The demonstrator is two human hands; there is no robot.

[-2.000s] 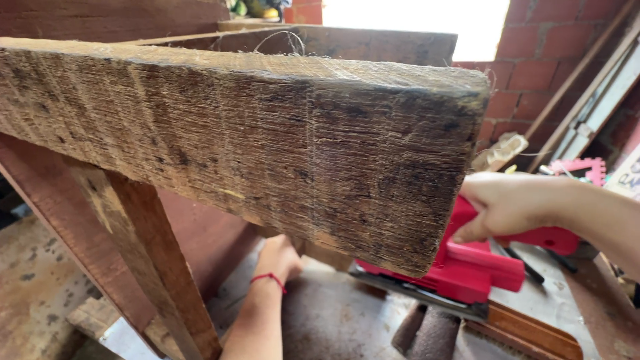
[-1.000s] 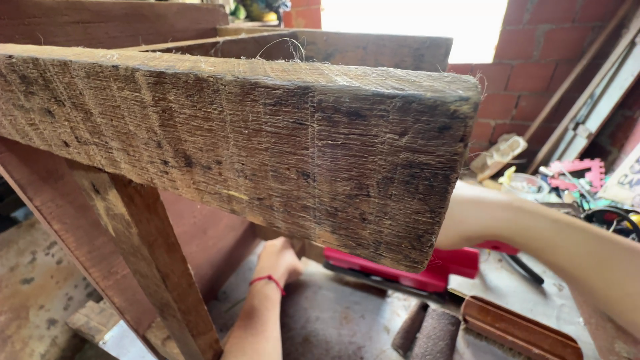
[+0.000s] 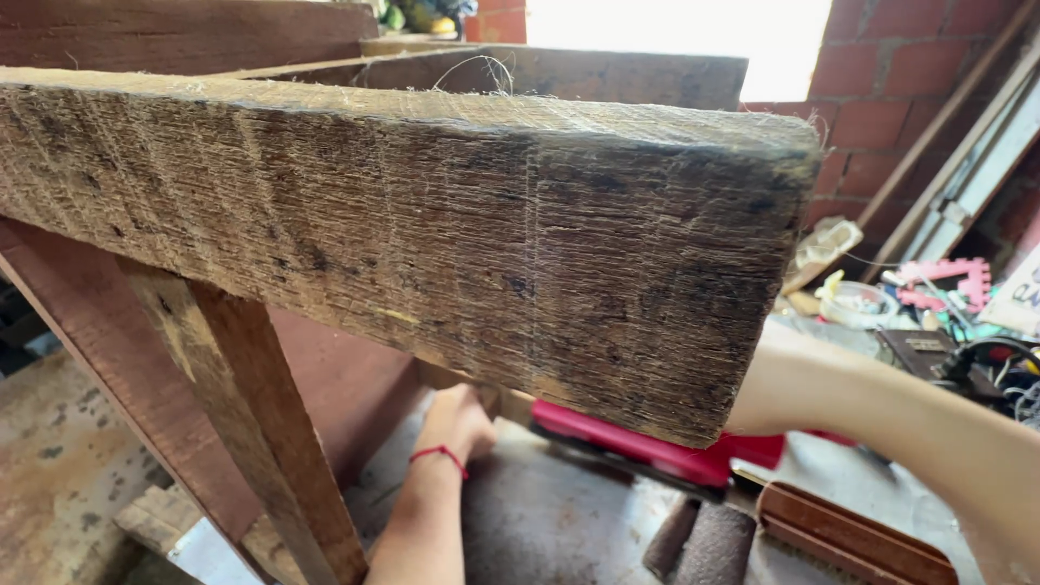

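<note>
A rough wooden board [image 3: 455,236] of a wooden frame crosses the view close to the camera. Below it, my left hand [image 3: 459,418], with a red cord bracelet at the wrist, is closed at the end of a small wooden piece [image 3: 516,406]. The board hides my right hand; only the wrist and forearm show at its right end. By that wrist is a red tool [image 3: 634,443] with a dark flat base, partly hidden by the board; its exact kind cannot be told. A brown wooden brush [image 3: 853,532] and dark abrasive rolls [image 3: 715,544] lie on the worktop beside it.
A slanting wooden brace [image 3: 252,422] and a reddish-brown panel [image 3: 333,374] stand at the left. At the right are a plastic tub [image 3: 857,302], a pink foam piece [image 3: 946,284] and cables [image 3: 995,357]. Long boards lean on the brick wall [image 3: 869,130].
The red tool and my right arm have moved left, behind the board; my right hand showed on the tool two seconds ago and is hidden now. My left hand has stayed in place.
</note>
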